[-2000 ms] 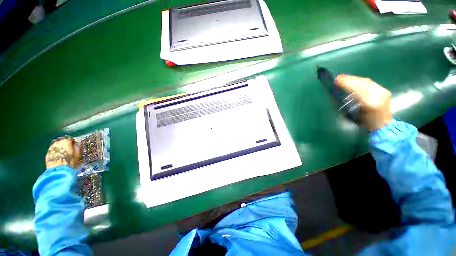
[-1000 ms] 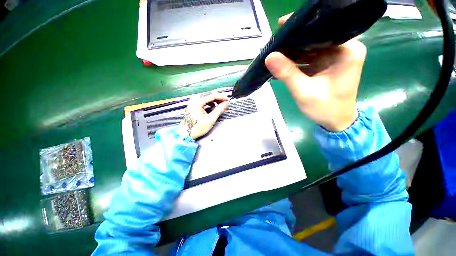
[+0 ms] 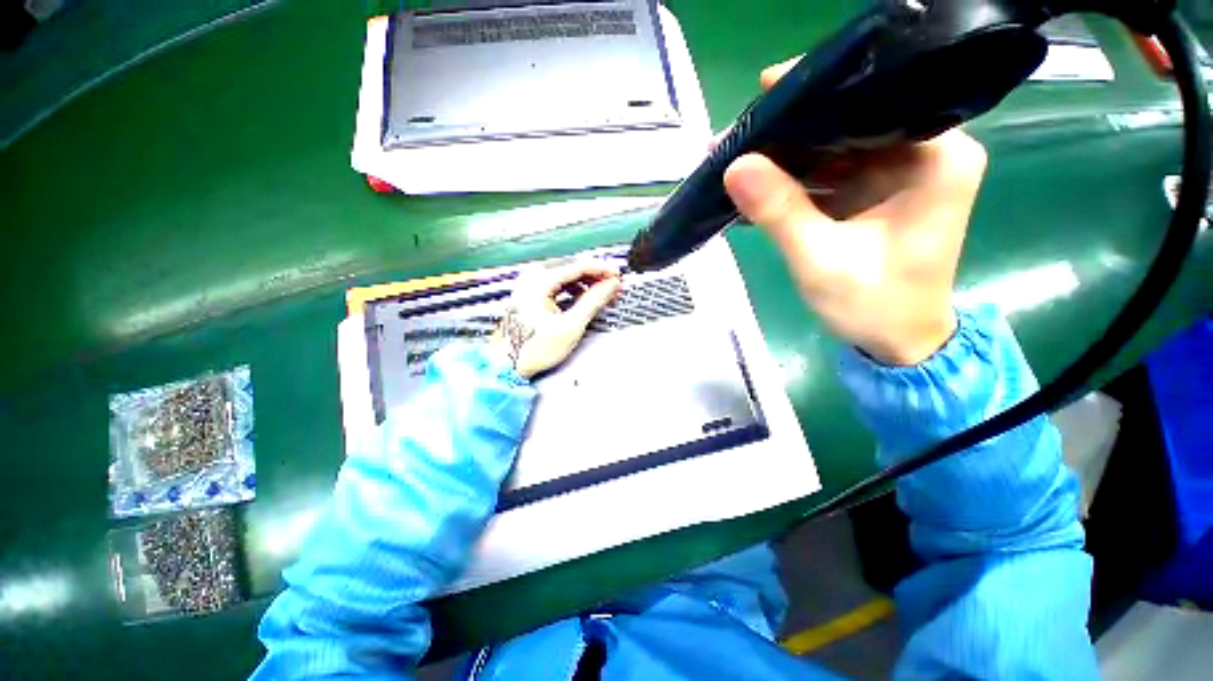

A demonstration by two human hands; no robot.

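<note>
The laptop (image 3: 625, 399) lies underside up on a white sheet (image 3: 785, 466), with its slanted vent slots along the far edge. My right hand (image 3: 878, 240) holds the black electric screwdriver (image 3: 798, 133), tilted, its nose down near the laptop's far edge. My left hand (image 3: 552, 319) rests over the vent slots, thumb and fingertips pinched together right beside the screwdriver's nose. A screw between those fingertips is too small to tell. The driver bit's contact point is hidden by the fingertips.
A second laptop (image 3: 532, 80) lies on a white sheet farther back. At the left are a lined bag of screws (image 3: 186, 432) and a clear screw tray (image 3: 189, 561). The black cable (image 3: 1091, 353) hangs past my right forearm. A blue bin (image 3: 1177, 466) shows at the right edge.
Since two seconds ago, my left hand has come from the screws to the laptop, and my right hand has brought the screwdriver over its far edge. In the last second, both hands barely moved.
</note>
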